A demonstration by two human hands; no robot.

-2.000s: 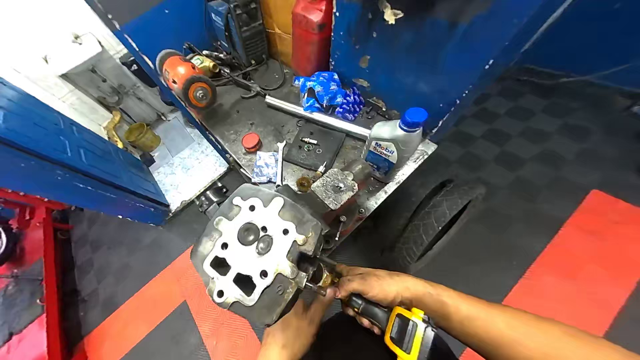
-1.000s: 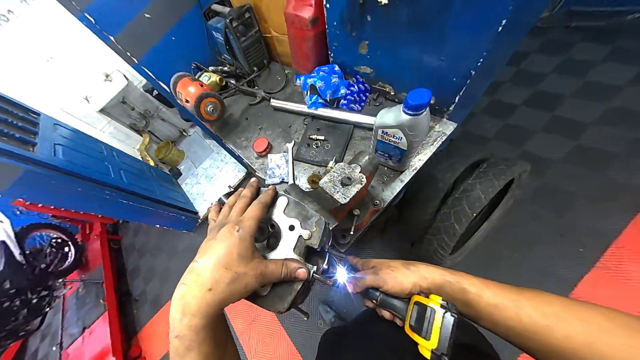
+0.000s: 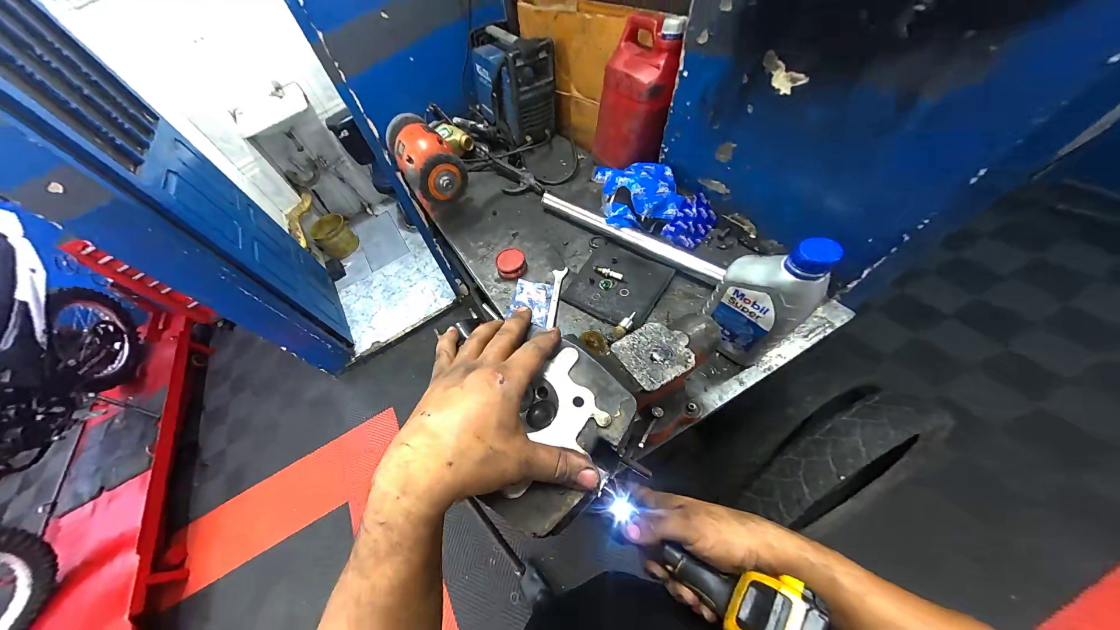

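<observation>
My left hand (image 3: 486, 411) lies spread over an engine cylinder head (image 3: 582, 402), its thumb along the lower right edge. The head's pale machined face shows beside my fingers, with a dark round port under them. My right hand (image 3: 700, 534) grips the black handle of a yellow and black cordless power tool (image 3: 774, 604). A bright white light (image 3: 622, 508) shines at the tool's front, right beside the cylinder head; its glare hides the tool's tip and whatever it touches.
On the bench stand a bench vise (image 3: 656, 359), a Mobil oil bottle (image 3: 770, 297), a bench grinder (image 3: 426, 162), a metal tube (image 3: 630, 236), a wrench (image 3: 556, 297), a red cap (image 3: 511, 263) and a red jerrycan (image 3: 641, 92). A tire (image 3: 831, 455) is at the right, a motorcycle on a red lift (image 3: 162, 437) at the left.
My left hand has moved from beneath the cylinder head onto its top face. The tool's light has come on since the earliest frame. The head is tilted differently than it was then.
</observation>
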